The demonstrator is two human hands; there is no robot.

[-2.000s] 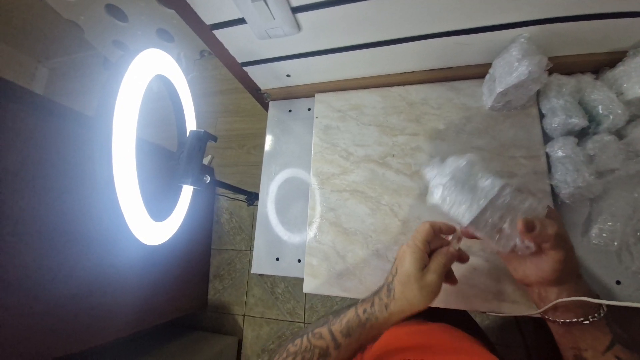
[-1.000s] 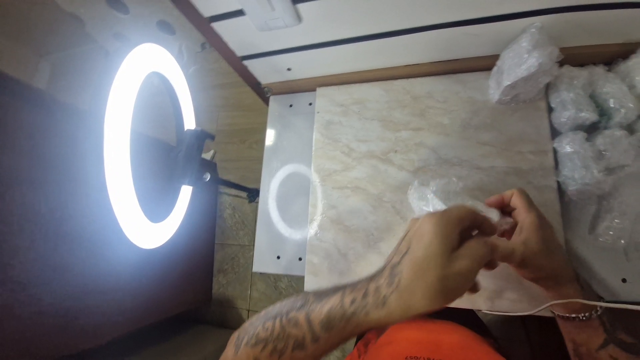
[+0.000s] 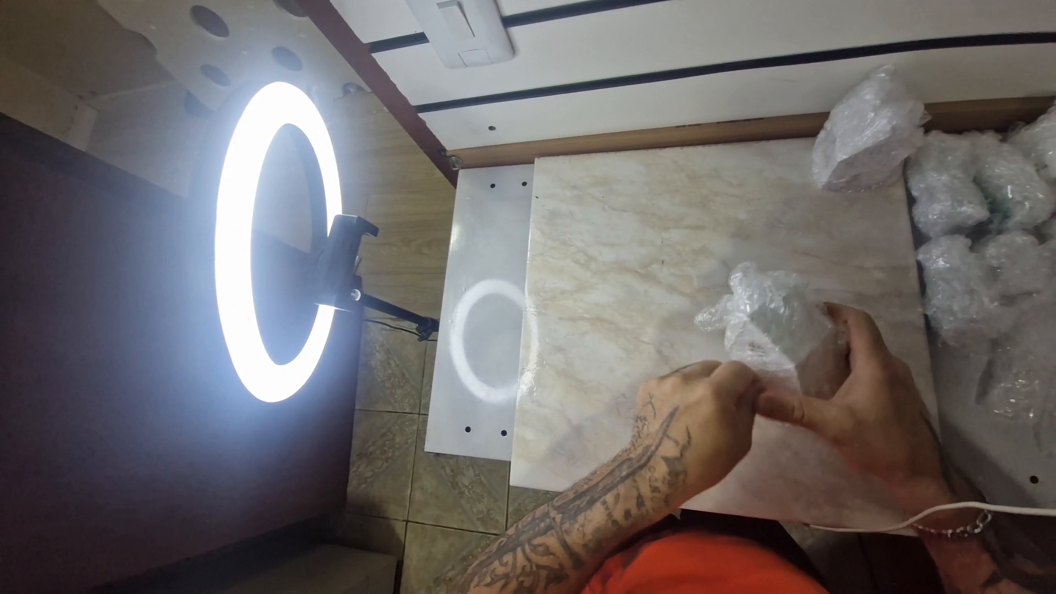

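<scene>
A bundle in clear bubble wrap [image 3: 767, 318] is held above the marble-patterned board [image 3: 610, 247], near its right side. My right hand [image 3: 866, 404] grips the bundle's right and lower side, with the thumb toward my left hand. My left hand [image 3: 701, 421], on a tattooed forearm, has its fingers closed at the bundle's lower edge and pinches the wrap there. The fingertips of both hands meet or nearly meet. What is inside the wrap cannot be made out.
One wrapped bundle [image 3: 870, 132] rests at the board's back right corner. Several more wrapped bundles [image 3: 949, 181] lie right of the board. A lit ring light [image 3: 235, 247] with a black phone holder [image 3: 342, 260] stands left. A white cable [image 3: 949, 516] crosses near my right wrist.
The bundle, mostly covered by my hands a second ago, now shows above them. My left hand has drawn back a little from over it, and my right hand has spread around its side.
</scene>
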